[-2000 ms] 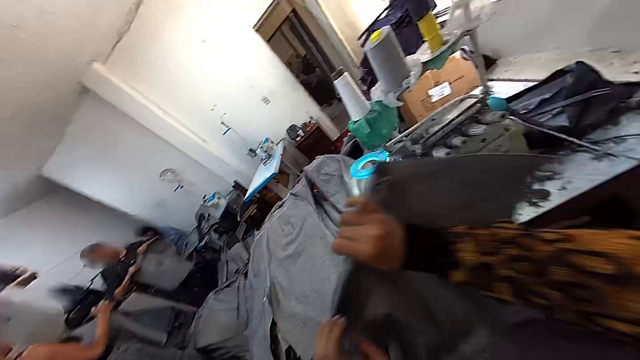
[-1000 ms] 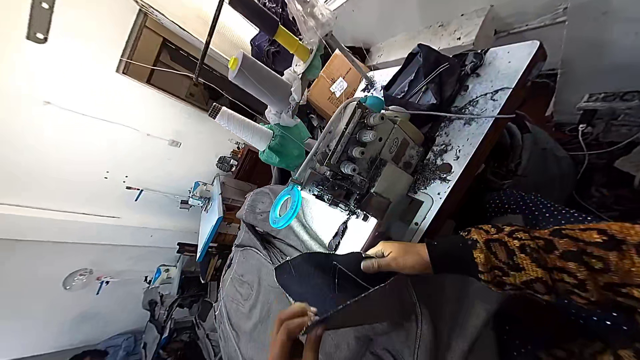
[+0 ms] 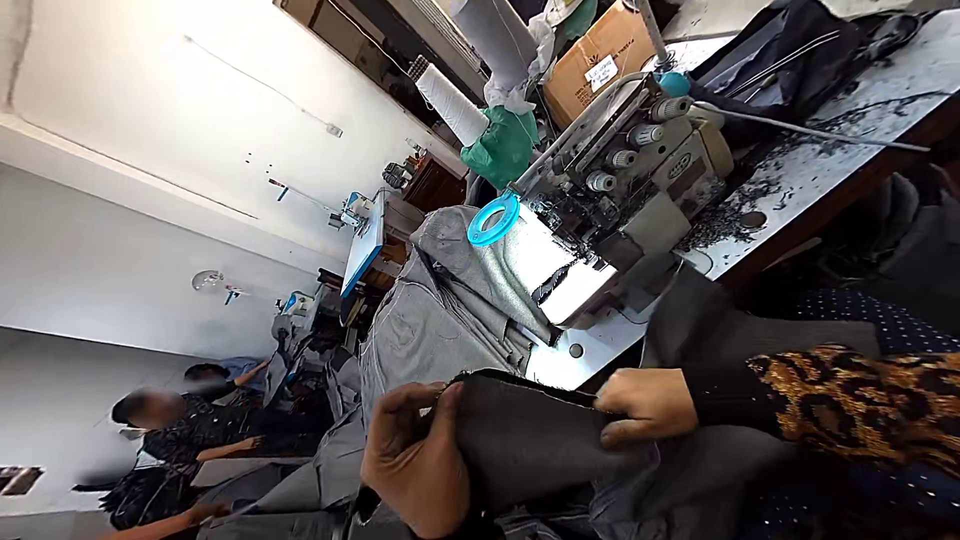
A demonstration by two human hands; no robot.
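Note:
My left hand (image 3: 416,457) pinches one end of a dark grey fabric piece (image 3: 532,431) between thumb and fingers. My right hand (image 3: 649,405), below a black cuff and leopard-patterned sleeve, grips the same piece farther right along its raw edge. The edge stretches between both hands, with more grey cloth below. Just above them stands an overlock sewing machine (image 3: 630,172), its plate brightly lit. A blue ring-shaped magnifier or lamp (image 3: 493,220) is beside its needle area. Grey fabric (image 3: 427,322) is heaped left of the machine; a small dark scrap (image 3: 553,283) lies on the lit plate.
Thread cones (image 3: 452,103), a green plastic bag (image 3: 501,146) and a cardboard box (image 3: 596,64) stand behind the machine. Lint and thread scraps litter the white table (image 3: 795,195). At lower left, people (image 3: 225,442) are among piles of dark cloth. Another sewing table (image 3: 364,247) is farther back.
The fabric edge is now held up and stretched between both hands; one second ago the piece was folded open between them. The view has tilted and shifted.

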